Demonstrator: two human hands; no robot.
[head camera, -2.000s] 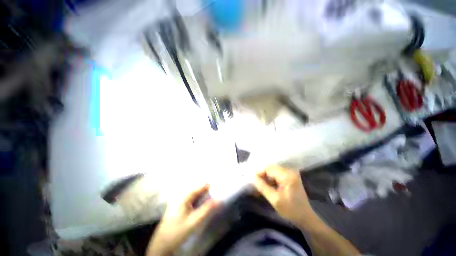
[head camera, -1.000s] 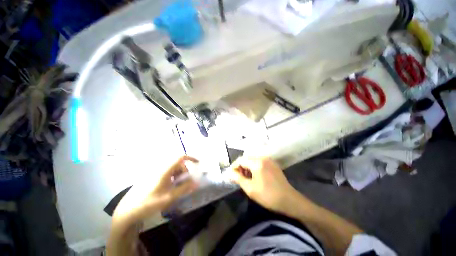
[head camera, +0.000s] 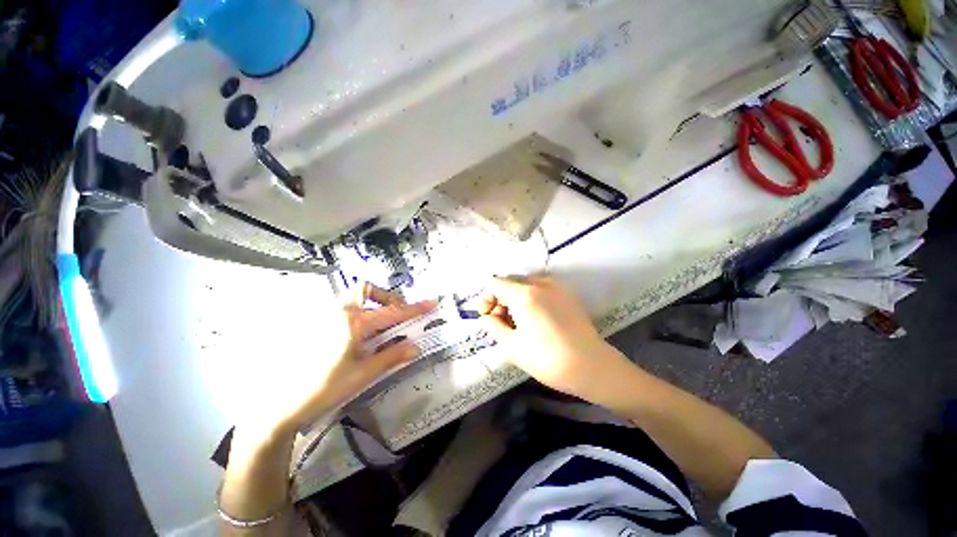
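A narrow white strip with dark print (head camera: 436, 334) lies near the needle area, below the presser foot (head camera: 394, 262) of the cream-white sewing machine (head camera: 567, 89). My left hand (head camera: 352, 351) lies on the strip, fingers spread over it and touching it. My right hand (head camera: 540, 325) pinches something small and dark at the strip's right end. A fabric band (head camera: 367, 446) with a dark part hangs over the table's front edge below my left hand. Glare from the lamp hides detail around the foot and under my fingers.
Black thread snips (head camera: 588, 185) lie beside a tan card (head camera: 504, 184). Red-handled scissors (head camera: 785, 147) lie at the right, with a second red-handled pair (head camera: 884, 76) beyond. White scraps (head camera: 829, 283) hang by the right table edge. A blue lamp base (head camera: 257, 31) stands on the machine.
The view has shifted and become sharper. Both hands have come closer to the presser foot. The printed white strip now shows under my left fingers, and the band hangs over the front edge.
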